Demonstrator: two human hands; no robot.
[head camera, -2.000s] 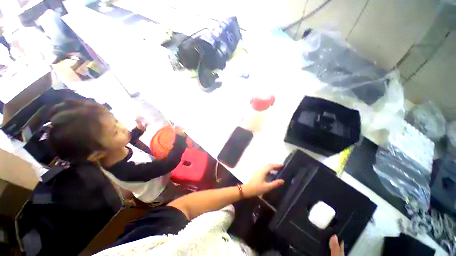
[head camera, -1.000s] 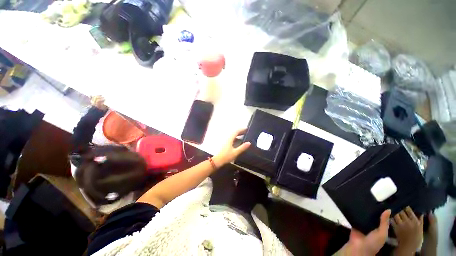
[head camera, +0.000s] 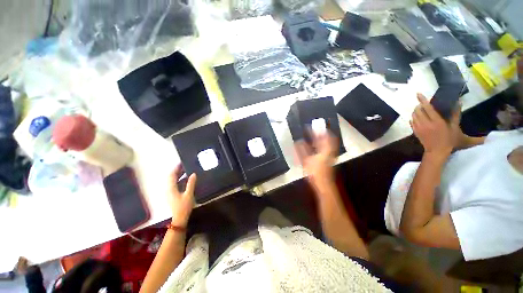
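Note:
Two black trays, a left one (head camera: 222, 179) and a middle one (head camera: 274, 162), lie side by side on the white table, each with a white rounded-square item in its centre. My left hand (head camera: 183, 194) is at the left tray's lower left edge, thumb and fingers apart. My right hand (head camera: 319, 157) is blurred over the front of a taller black box (head camera: 312, 110) with a white item on top. The fingers partly cover that box; whether they grip anything cannot be told.
An open black box (head camera: 166, 97), a flask with red lid (head camera: 74, 133) and a phone (head camera: 126, 199) are left. A black box with a small white piece (head camera: 367, 111) is right. White cables (head camera: 344, 66) lie behind. Another person's hands (head camera: 436, 123) hold a black box (head camera: 450, 91). A child's head (head camera: 89, 277) is lower left.
The view has swung right. The black box my right hand held at the right now stands on the table beside the two trays. My left hand remains at the left tray.

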